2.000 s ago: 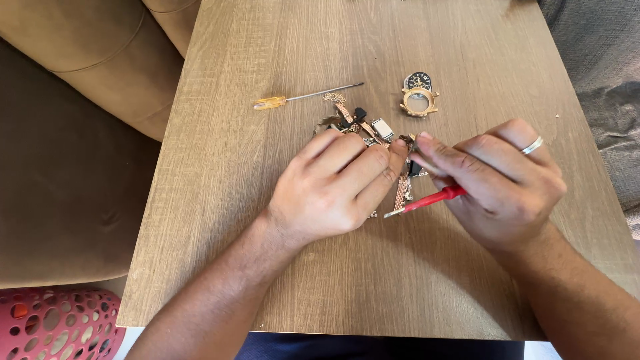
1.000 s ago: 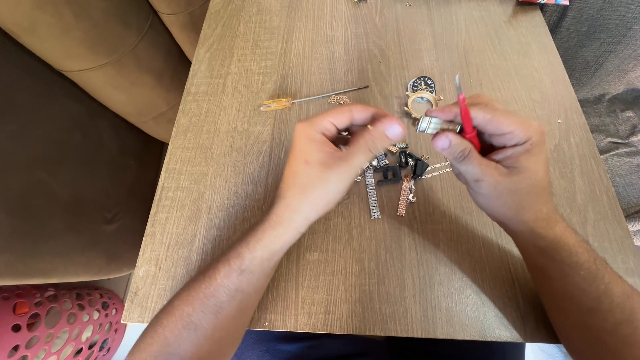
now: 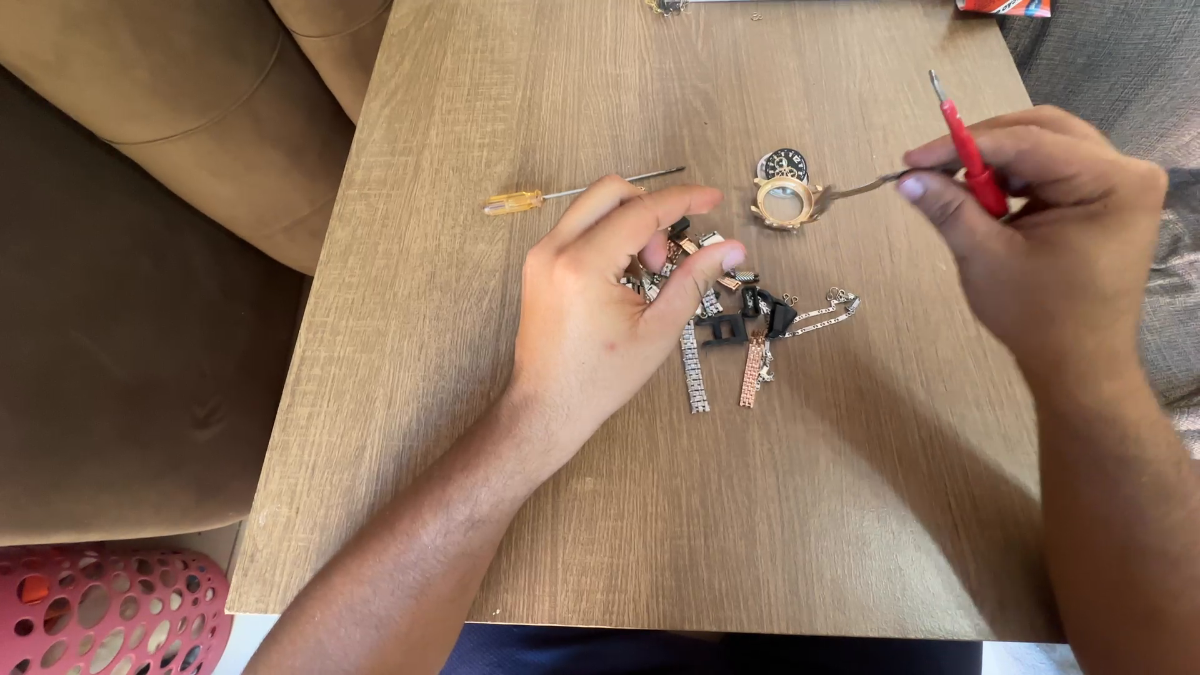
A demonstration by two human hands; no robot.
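Note:
My right hand is raised at the right, gripping a red-handled screwdriver with its tip up. Between its thumb and index finger is a thin, blurred metal piece, extending left towards a gold-toned watch case. A black watch dial lies just behind the case. My left hand, fingers apart, hovers over a pile of watch band parts and hides some of it. From the pile extend a silver link band, a rose-gold link band, black pieces and a thin chain.
A screwdriver with a clear yellow handle lies behind my left hand. Small metal bits and a red packet are at the far edge of the wooden table. A pink perforated basket stands at lower left, below a brown sofa.
My right hand has moved right, away from the pile, with the red screwdriver. Two seconds ago both hands were together over the pile; now they are well apart.

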